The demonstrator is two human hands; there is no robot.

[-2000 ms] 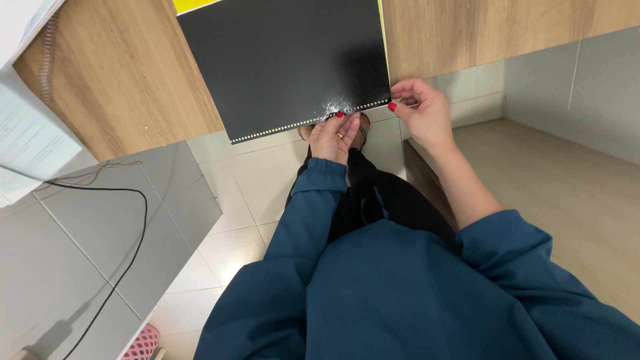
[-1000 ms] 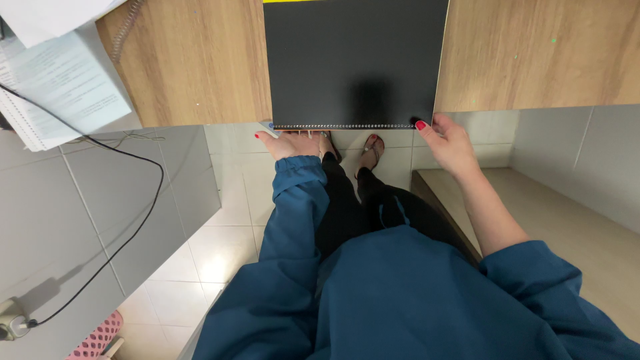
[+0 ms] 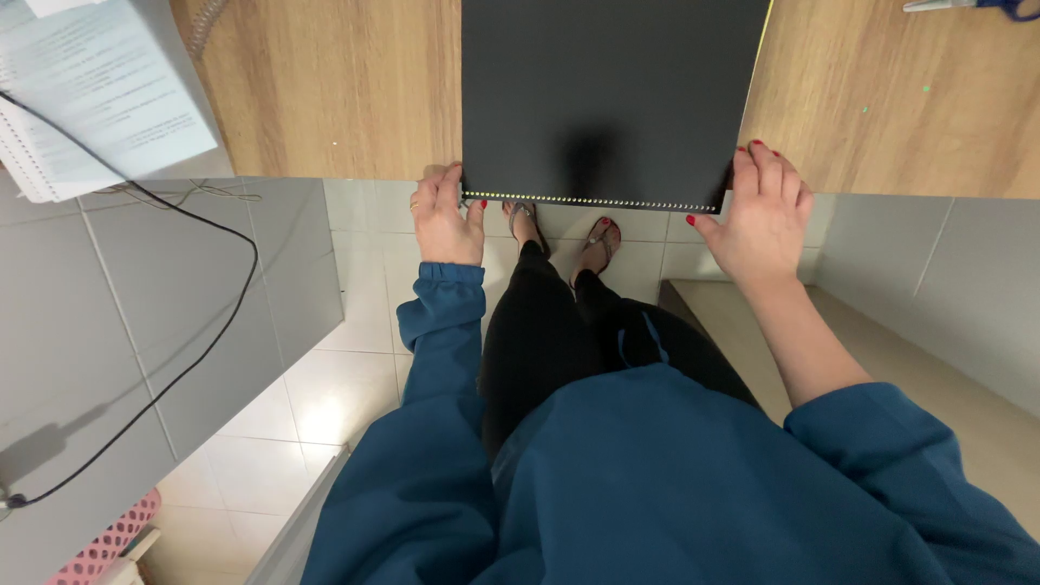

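Observation:
A black cover sheet with a row of small punched holes along its near edge lies on the wooden desk, that edge jutting past the desk's front. A thin yellow strip shows along its right side. My left hand is at the near left corner, fingers by the side edge and thumb at the holed edge. At the near right corner, my right hand has its fingers against the side and its thumb just off the near edge. Whether anything lies under the black sheet, apart from the yellow, is hidden.
Printed papers with a punched edge lie at the desk's left, crossed by a black cable. Blue-handled scissors are at the far right. A pink perforated basket stands low at the left.
My left hand has moved from beneath the holed edge to the near left corner. My right hand's thumb has come off the black sheet. The yellow at the far edge has left view.

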